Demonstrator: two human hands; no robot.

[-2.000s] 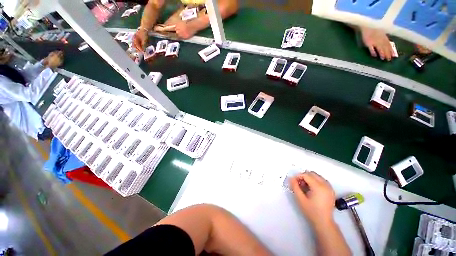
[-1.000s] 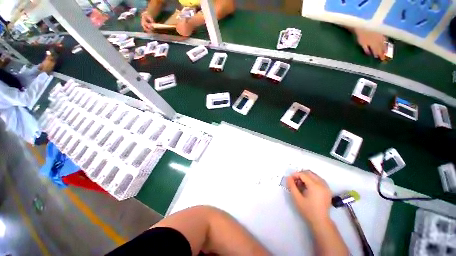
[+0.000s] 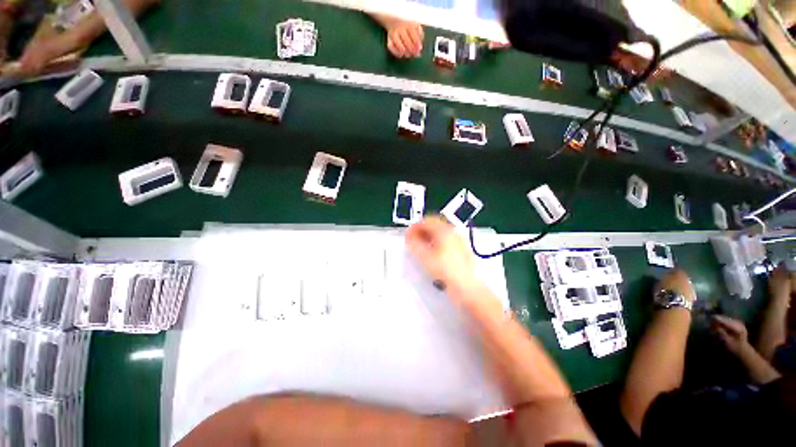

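Note:
My right hand (image 3: 443, 253) reaches across the white mat (image 3: 349, 367) to its far edge, with blurred fingers just below a white-framed unit (image 3: 408, 202) on the belt. Whether the fingers touch or hold it cannot be told. My left forearm crosses the bottom of the picture; the left hand is out of view. Faint outlines of white covers (image 3: 315, 295) lie on the mat. Another white-framed unit (image 3: 462, 207) lies on the belt just right of my fingers. The hammer cannot be made out.
Several white-framed units lie along the dark green belt (image 3: 271, 188). Stacks of white covers (image 3: 131, 297) stand left of the mat. A smaller frame pile (image 3: 580, 297) lies right of it. A black cable (image 3: 515, 248) hangs over the belt edge. Coworkers' hands and arms (image 3: 668, 327) are at the right and opposite.
The view has swung right, showing the neighbour at the right. My right hand has moved from the middle of the mat up to the belt-side edge.

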